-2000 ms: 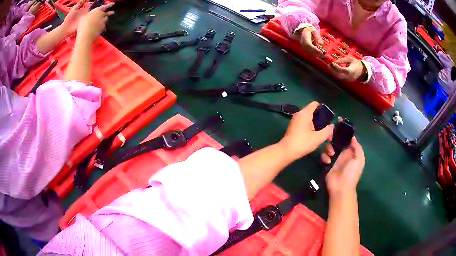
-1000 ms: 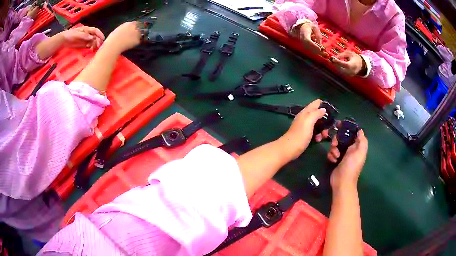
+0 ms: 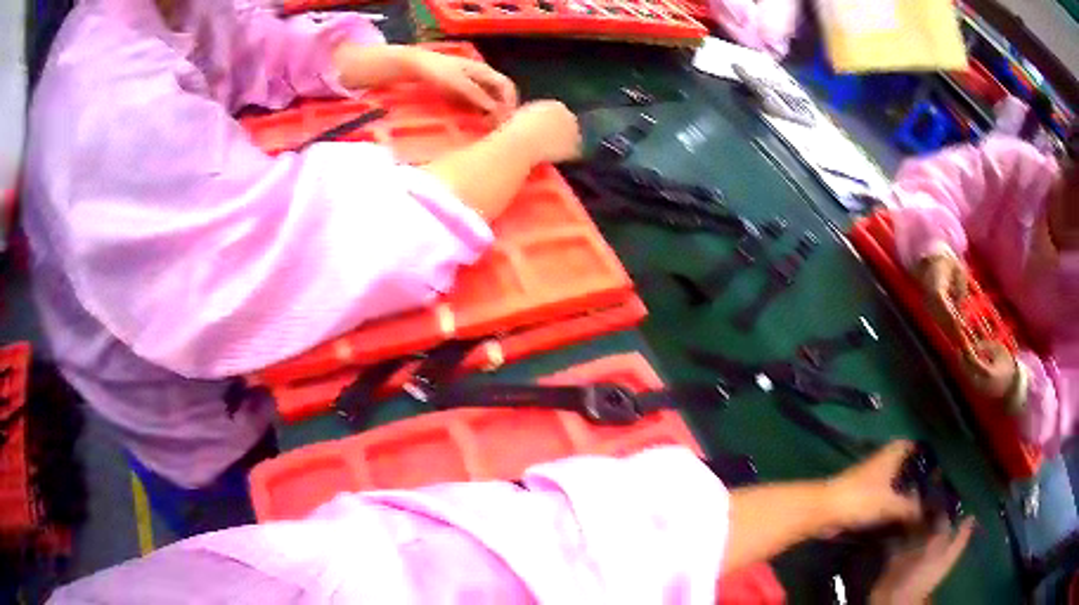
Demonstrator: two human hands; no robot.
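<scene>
My left hand (image 3: pixel 878 487) is near the right side, blurred, with its fingers closed around a black smartwatch (image 3: pixel 913 470). My right hand (image 3: pixel 926 565) is just below it at the lower right, blurred and partly cut off by the bottom edge. Dark watch parts show between the two hands, but I cannot tell what the right hand holds. A black smartwatch (image 3: pixel 612 403) lies across the near red tray (image 3: pixel 408 459), its grey back with a round sensor facing up. My left sleeve covers part of that tray.
Several black watches (image 3: pixel 808 369) lie loose on the dark-green bench (image 3: pixel 710 319). At left, a person in pink reaches over stacked red trays (image 3: pixel 556 254). At right, another person's hands (image 3: pixel 947 290) are over a small-part tray (image 3: pixel 882 242). Papers (image 3: pixel 816 136) lie at the back.
The view has swung left, so the bench and trays appear further right. Lit digits seen on both held watches are no longer visible. The neighbour's hands have come closer together.
</scene>
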